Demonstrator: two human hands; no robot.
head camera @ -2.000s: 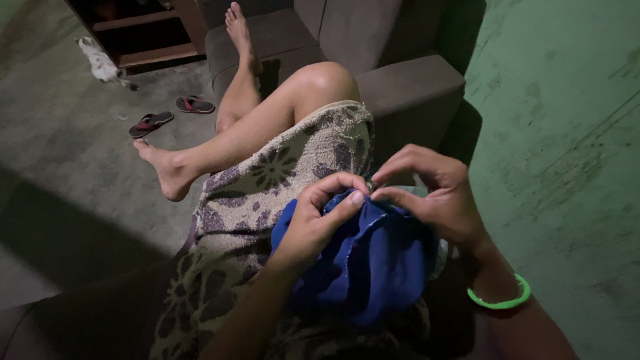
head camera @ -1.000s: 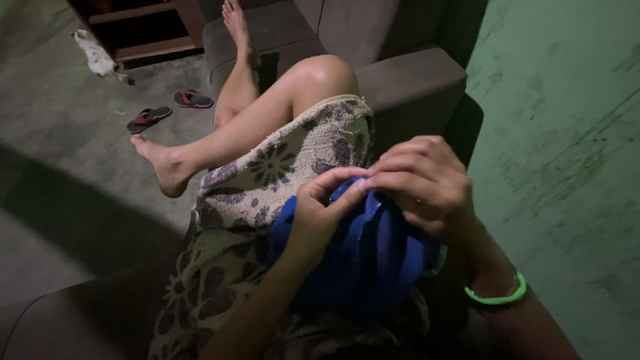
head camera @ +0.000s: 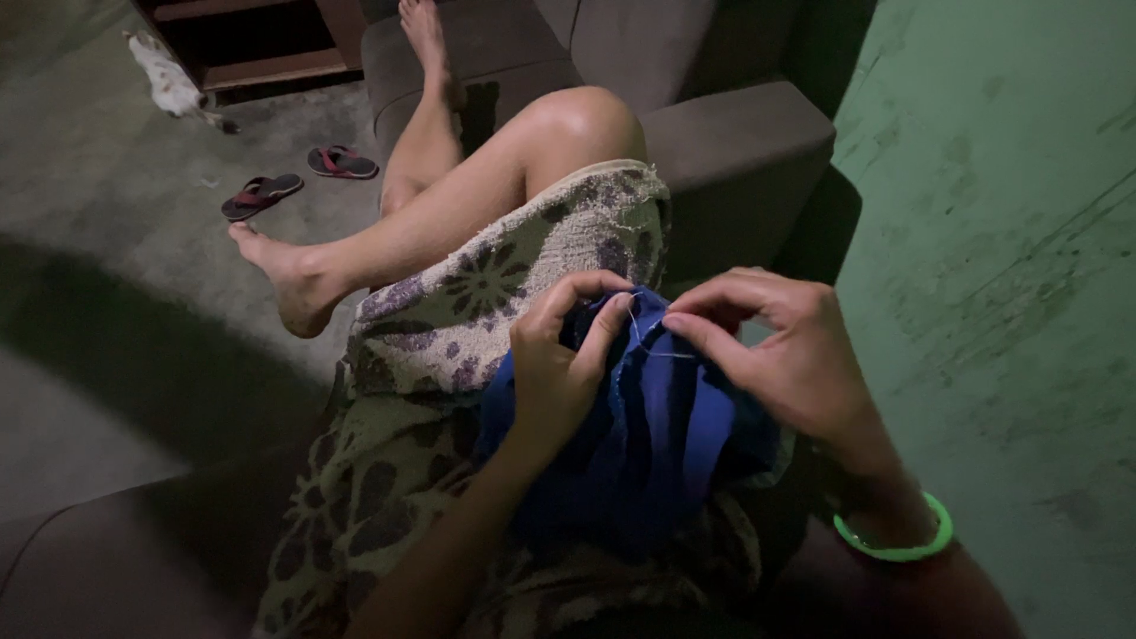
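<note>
Blue fabric (head camera: 639, 444) lies bunched over my lap, on top of a floral-patterned towel (head camera: 532, 257). My left hand (head camera: 572, 346) pinches the upper edge of the fabric between thumb and forefinger. A thin pale thread (head camera: 666, 354) loops over the cloth between the two hands. To the right, my right hand (head camera: 772, 337) has its thumb and forefinger pinched together just over the fabric, by the thread; whether a needle is between them is too small to tell. A bright green band (head camera: 901, 541) circles my right wrist.
A grey sofa armrest (head camera: 737, 133) stands ahead, beside a green wall (head camera: 1003, 266). Bare legs (head camera: 444, 213) stretch forward from under the towel. Flip-flops (head camera: 262, 195) lie on the concrete floor, near a white cat (head camera: 169, 80) and a wooden shelf unit (head camera: 275, 67).
My hands, close together at the fabric's edge one second ago, are now apart, the right one moved to the right. The thread loop now shows between them.
</note>
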